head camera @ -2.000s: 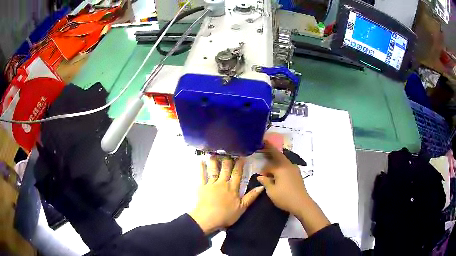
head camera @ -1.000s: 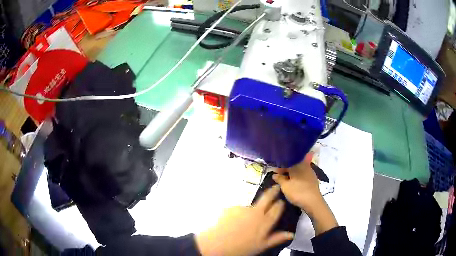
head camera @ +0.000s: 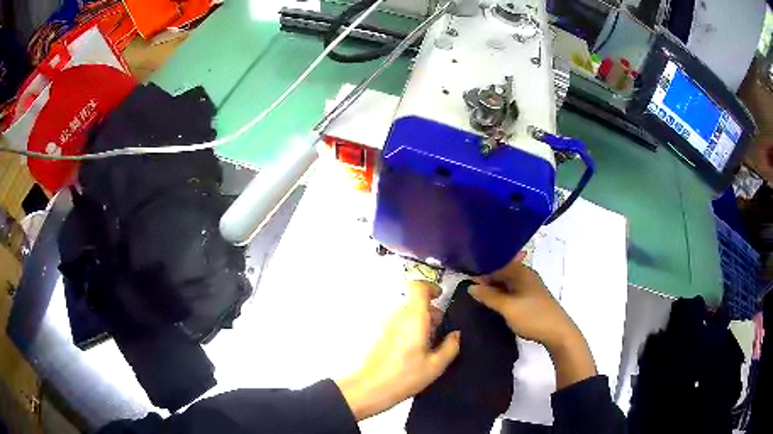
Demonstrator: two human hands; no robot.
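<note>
A black fabric piece (head camera: pixel 475 360) lies on the white template sheet (head camera: pixel 314 297), its upper end just below the blue cover (head camera: pixel 462 199) of the machine head. My left hand (head camera: pixel 403 352) is at its left side, fingertips by a small yellow patch (head camera: pixel 424 273) of the template; whether it grips the cloth cannot be told. My right hand (head camera: pixel 527 309) is at the upper right of the piece, its thumb at the cloth edge and its other fingertips partly hidden under the cover. The needle area is hidden.
A large black fabric pile (head camera: pixel 157 229) lies left, a smaller one (head camera: pixel 691 369) at right. A pale rod-like handle (head camera: pixel 269 193) and white cable (head camera: pixel 186 148) cross the left. A control panel (head camera: pixel 693 114) stands upper right, an orange-red switch box (head camera: pixel 349 155) left of the head.
My left hand has moved forward from over the cloth to its left edge near the head. The black piece shows more fully. My right hand stays near the cover. The view has shifted since two seconds ago.
</note>
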